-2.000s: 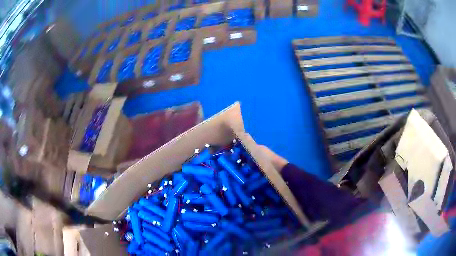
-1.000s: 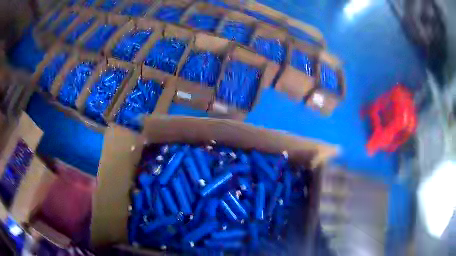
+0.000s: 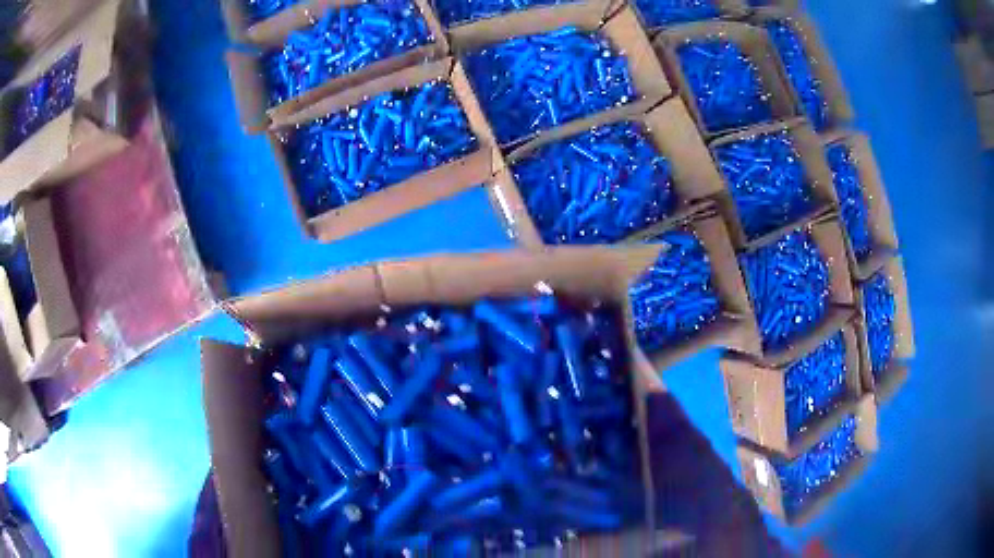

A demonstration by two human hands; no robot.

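An open brown carton [image 3: 376, 286] heaped with blue-wrapped cells [image 3: 436, 420] is held up in front of me above the floor. Tiny white plugs and thin wires show among the cells. A small part of my right hand [image 3: 645, 377] seems to show against the outside of the right wall, with a dark sleeve below it. A dark sleeve also shows at the lower left, outside the left wall. My left hand is hidden behind the carton.
Open cartons of blue cells [image 3: 589, 180] stand in rows on the blue floor ahead and to the right. A maroon surface [image 3: 120, 245] with open boxes [image 3: 49, 278] is at the left. Blue floor [image 3: 360, 242] shows between the held carton and the rows.
The view has swung right and come closer to the rows of cartons. The held carton stays in front of me. The pallet and the red stool have left the clear view.
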